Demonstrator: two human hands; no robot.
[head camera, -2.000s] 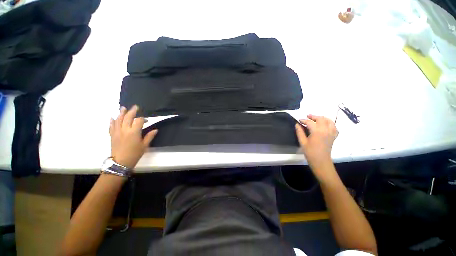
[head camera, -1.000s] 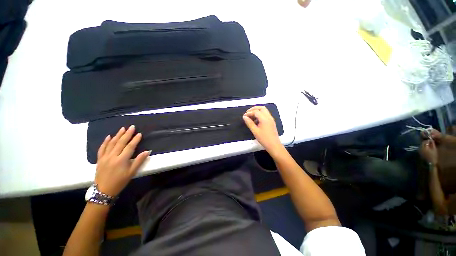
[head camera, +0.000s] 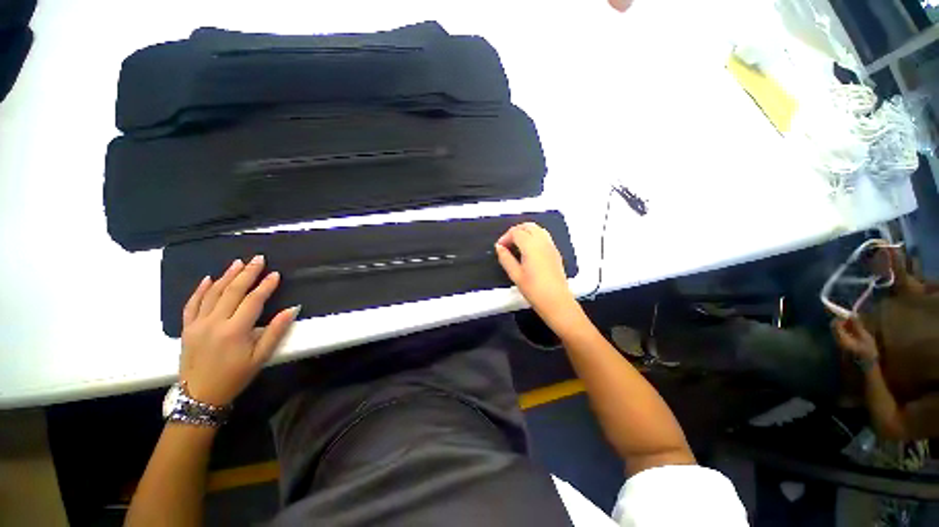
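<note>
A black slotted fabric panel lies flat along the table's front edge, its slot showing as a dashed white line. My left hand lies flat on the panel's left end, fingers spread, holding nothing. My right hand is on the panel's right part, just past the slot's end, thumb and index fingertips together at the fabric; whether they pinch it is too small to tell. Two overlapping black panel stacks, the nearer one and the farther one, lie behind the panel.
A small dark tool, perhaps thread snips, lies right of the panel with a dark cord. A yellow card, clear plastic bags and white cord hanks lie at far right. Another person's hands hold white cord beyond the table edge.
From two seconds ago, my hands have left the panel's ends and now rest on top of it. The slot now shows a dashed white line. The view has shifted right, revealing another person's hands.
</note>
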